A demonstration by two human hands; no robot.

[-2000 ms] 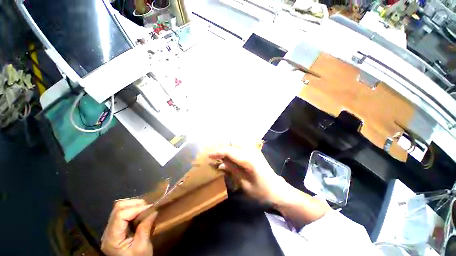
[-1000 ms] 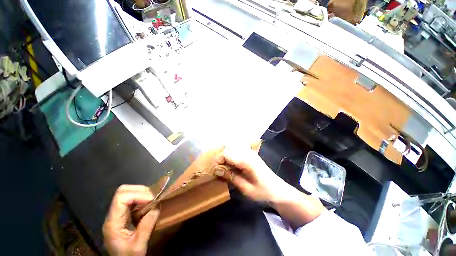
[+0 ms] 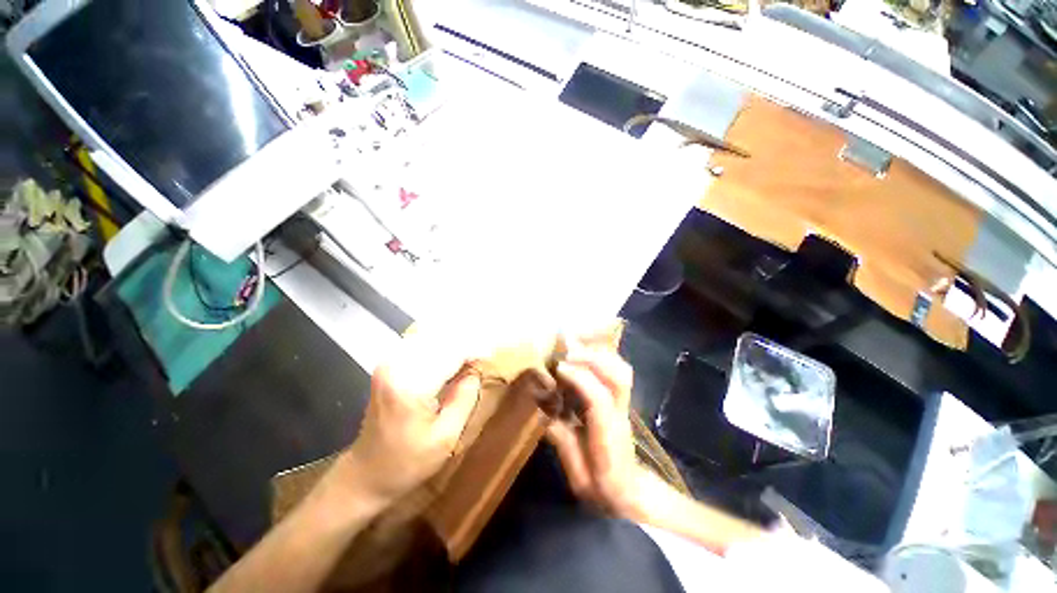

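Note:
A brown bag body (image 3: 493, 469) lies across my lap, its folded edge running up towards the white machine. My left hand (image 3: 417, 423) grips the bag at its upper left edge, thumb on top. My right hand (image 3: 593, 417) pinches the bag's upper right corner, beside a dark bit between the fingers. The two hands are close together. The brightness of the machine washes out the bag's far edge, and the fingertips are partly hidden.
The white machine (image 3: 522, 220) stands ahead. A control screen (image 3: 157, 99) is at the upper left, above a green mat (image 3: 191, 319). A tan flat panel with handles (image 3: 835, 209) lies at the right. A clear plastic box (image 3: 780, 396) sits at the lower right.
My left hand has moved up and right, close to my right hand. The bag has turned, and its folded edge now slopes more steeply. The right hand's fingers have shifted at the corner.

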